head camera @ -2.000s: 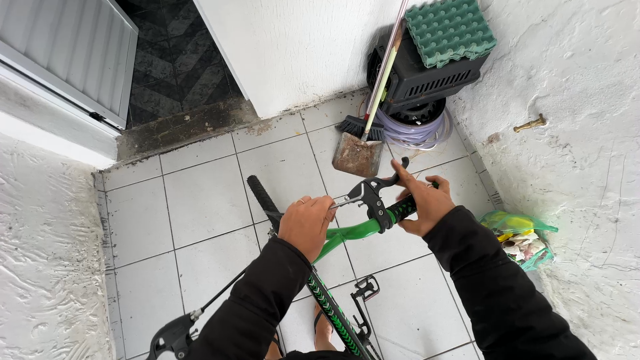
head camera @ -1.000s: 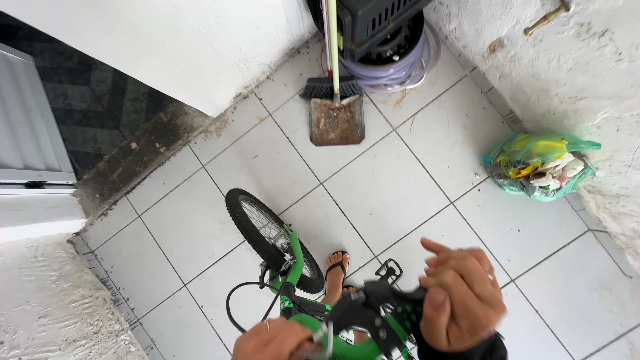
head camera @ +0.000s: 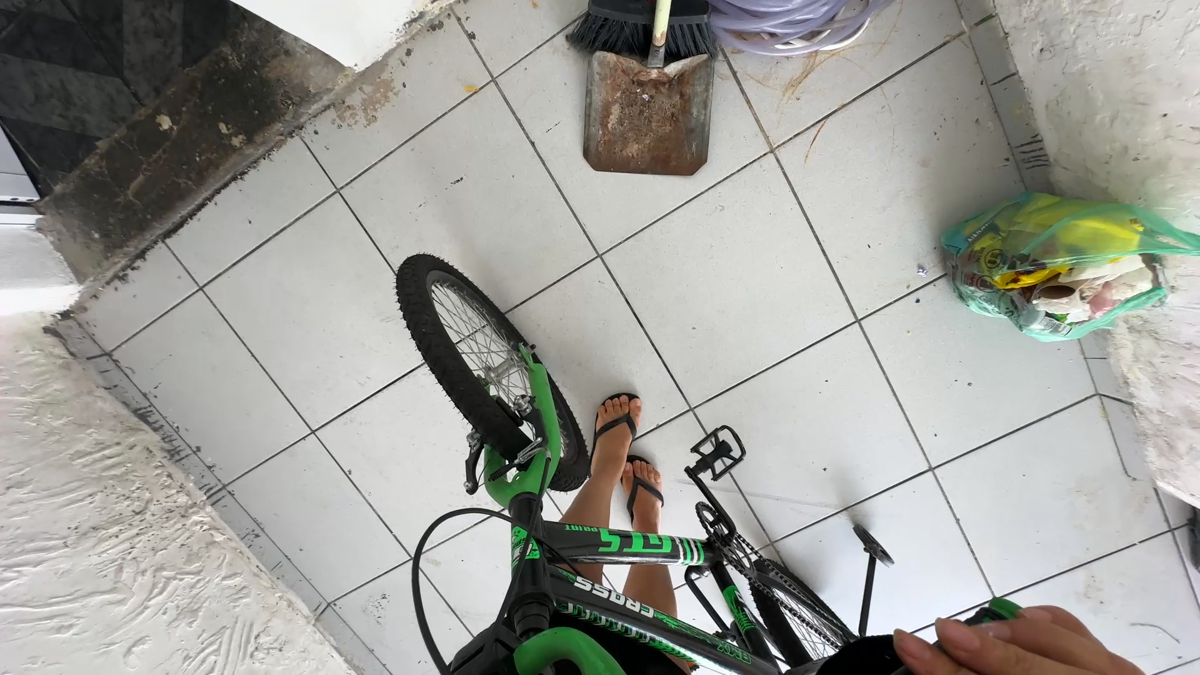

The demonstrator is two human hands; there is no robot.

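A black and green children's bicycle point(head camera: 647, 614) occupies the lower middle of the view, its front wheel point(head camera: 469, 347) towards the upper left. Part of its green handlebar point(head camera: 567, 647) curves in at the bottom edge. At the lower right, my right hand point(head camera: 1022, 642) has its fingers bent over a dark part at the handlebar's end, with a green piece point(head camera: 994, 611) showing just behind them; the palm and thumb are hidden or cut off. My left hand is out of view. A pedal point(head camera: 718, 454) and a thin black cable point(head camera: 422, 562) show beside the frame.
My feet in black flip-flops point(head camera: 616, 417) stand beside the front wheel on white floor tiles. A rusty metal dustpan point(head camera: 647, 117), a black-bristled broom point(head camera: 609, 33) and a coiled pale hose point(head camera: 787, 23) lie above. A green plastic bag of rubbish point(head camera: 1059, 267) rests by the right wall point(head camera: 1125, 112).
Both hands were at the handlebar in the earlier frames; my left hand has left the view and my right hand is now lower and farther right. The view has tilted down and turned.
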